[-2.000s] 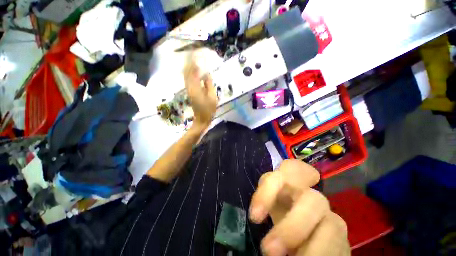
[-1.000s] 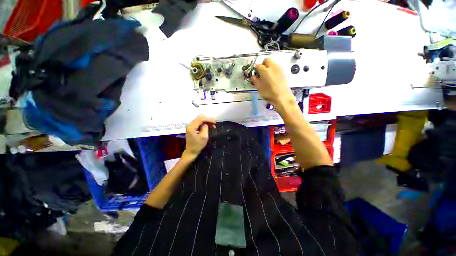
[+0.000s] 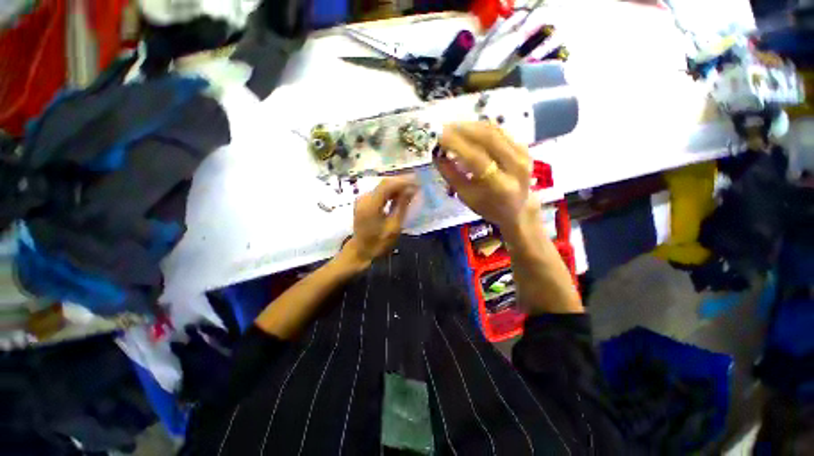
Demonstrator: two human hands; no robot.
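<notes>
The white head of the industrial sewing machine (image 3: 384, 142) lies across the table, with round metal knobs and a dark grey motor end at its right. My right hand (image 3: 486, 174) is over the front edge of the head, right of the middle, fingers bent inward with a ring on one finger. Something small and dark shows at its fingertips, too blurred to name. My left hand (image 3: 382, 216) is in front of the head, near the table's front edge, thumb and index finger curled close together. Whether it pinches a thread cannot be seen.
Dark cut garment pieces with blue parts (image 3: 107, 169) lie left of the machine. Long dark scissors (image 3: 379, 64) and thread cones (image 3: 457, 52) lie behind it. A small red tray (image 3: 541, 175) sits by the motor end. A red tool drawer (image 3: 500, 298) is under the table. Another machine (image 3: 759, 85) stands right.
My right hand has come off the knobs toward the front edge of the head. My left hand has risen from the table edge toward the machine. The view has shifted and tilted.
</notes>
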